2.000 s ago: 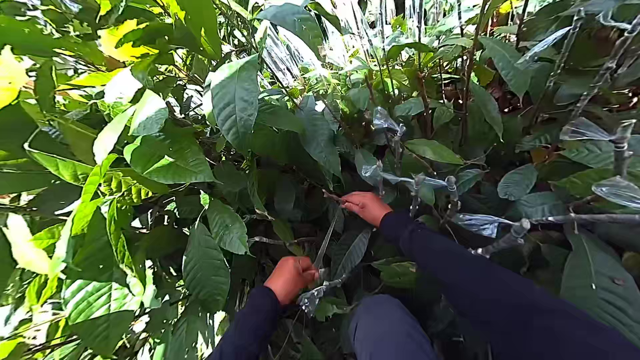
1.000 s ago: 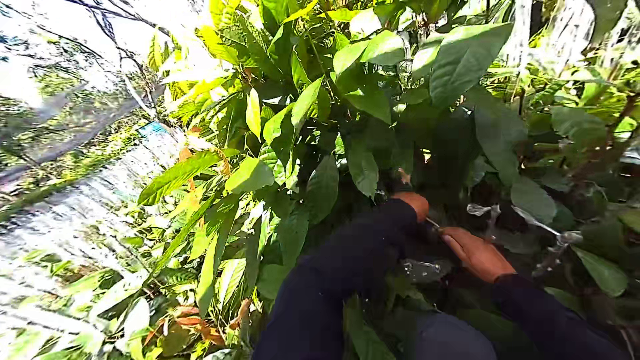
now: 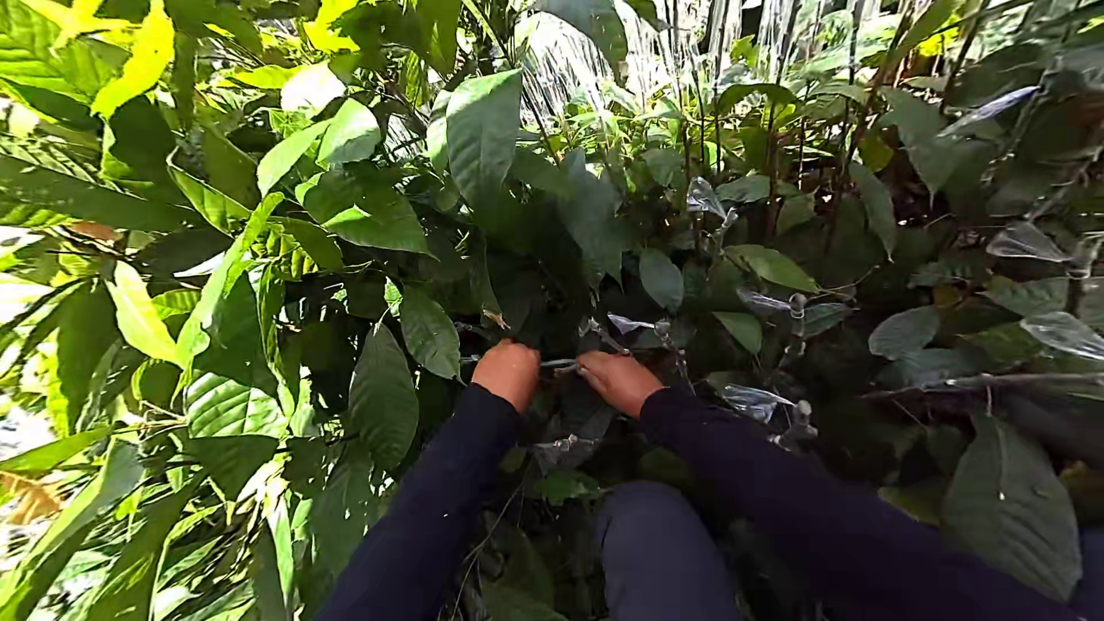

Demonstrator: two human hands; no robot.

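My left hand [image 3: 507, 374] is closed low among dark leaves, just left of the middle. A little to its right is my right hand [image 3: 619, 380], its fingers pinched together. Between the two runs a thin pale strip [image 3: 559, 364], which looks like clear plastic film, with an end at each hand. What else lies inside the fists is hidden. Just above my right hand, a stem with a clear plastic wrap [image 3: 604, 335] stands in shade. Another wrapped piece [image 3: 565, 446] lies below the hands.
Broad green leaves [image 3: 384, 397] crowd the left side. Stems with clear plastic ties [image 3: 798, 323] stand at the right, near a thin bare branch [image 3: 983, 380]. My knee [image 3: 660, 543] is bent below my hands. Upright stems rise behind.
Two seconds ago my left hand was lower and the strip slanted up to my right hand; now both hands are nearly level. The view swung left and came back.
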